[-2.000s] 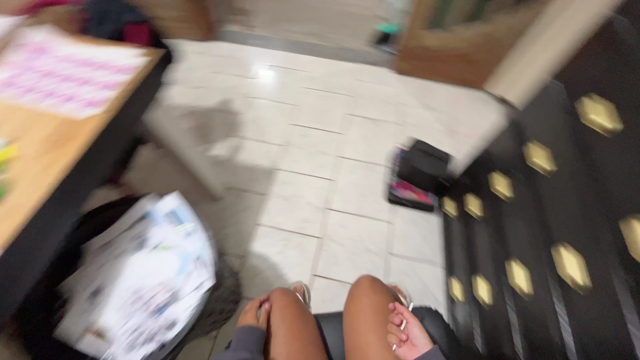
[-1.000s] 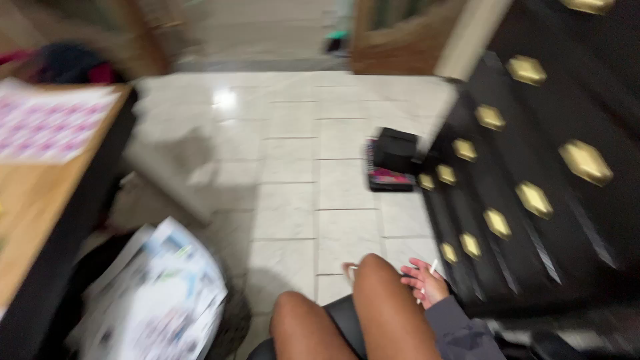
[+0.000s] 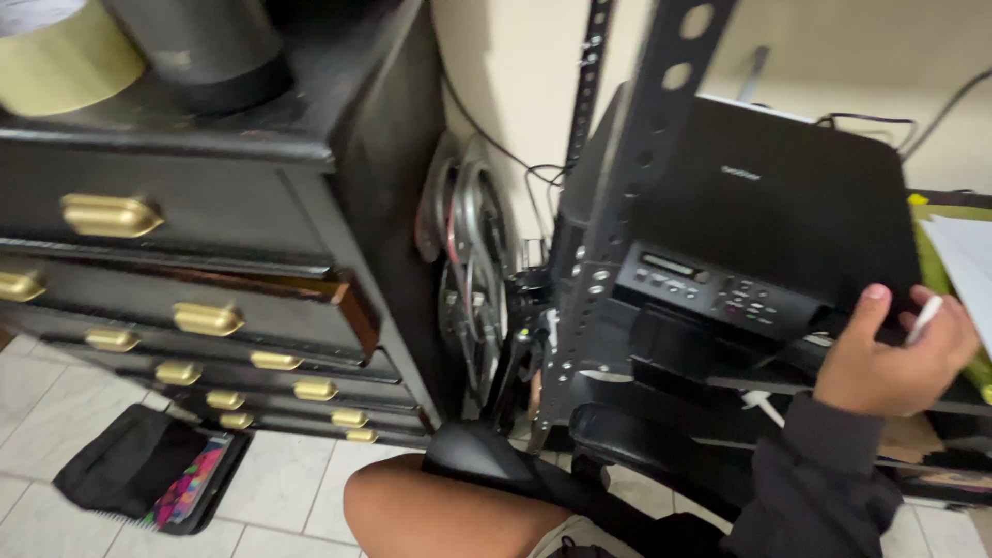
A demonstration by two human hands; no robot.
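Note:
My right hand is raised at the right, beside the front right corner of a black printer on a metal rack. A thin white stick-like object is held between its fingers; what it is cannot be told. The printer's lid is down, and its button panel faces me. White papers lie to the right of the hand, over something yellow-green. My left hand is out of view.
A black chest of drawers with brass handles stands at the left, one drawer slightly pulled out. On top are a roll of tape and a dark cylinder. A black bag lies on the tiles. The rack's perforated post rises before the printer.
The view has swung far to the right, from the floor and table to the printer. My right hand has risen from near my knee to the printer's corner. My left hand, seen two seconds ago, has left view.

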